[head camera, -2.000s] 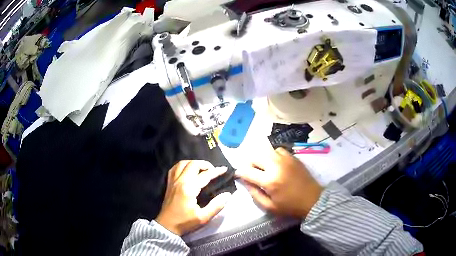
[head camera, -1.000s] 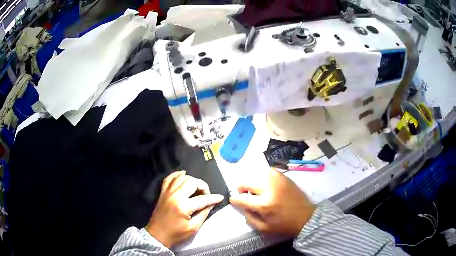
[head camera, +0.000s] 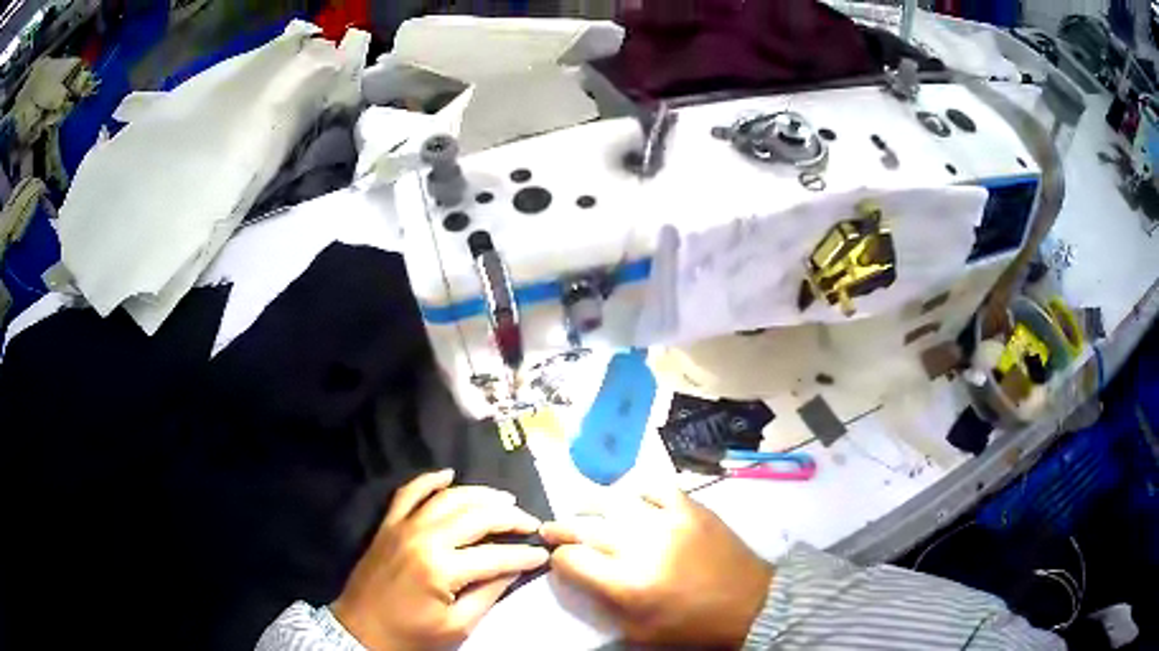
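Black cloth lies spread left of and in front of the white sewing machine. My left hand rests on the cloth's right part, fingers pointing right. My right hand is beside it, its fingertips meeting my left fingertips at the cloth's edge, where they pinch it. The exact grip is partly hidden by the fingers. The presser foot with its yellowish tip is just above the hands, at the cloth's right edge. The blue plate lies right of it.
A pink and blue tool and a black labelled piece lie on the bed. A round tub with yellow items stands at right. Pale panels and maroon cloth lie behind. A blue crate is at lower right.
The folded dark part between my hands is no longer raised; the cloth edge lies flatter. Both hands have moved lower and left in the picture, fingertips together. The view has shifted.
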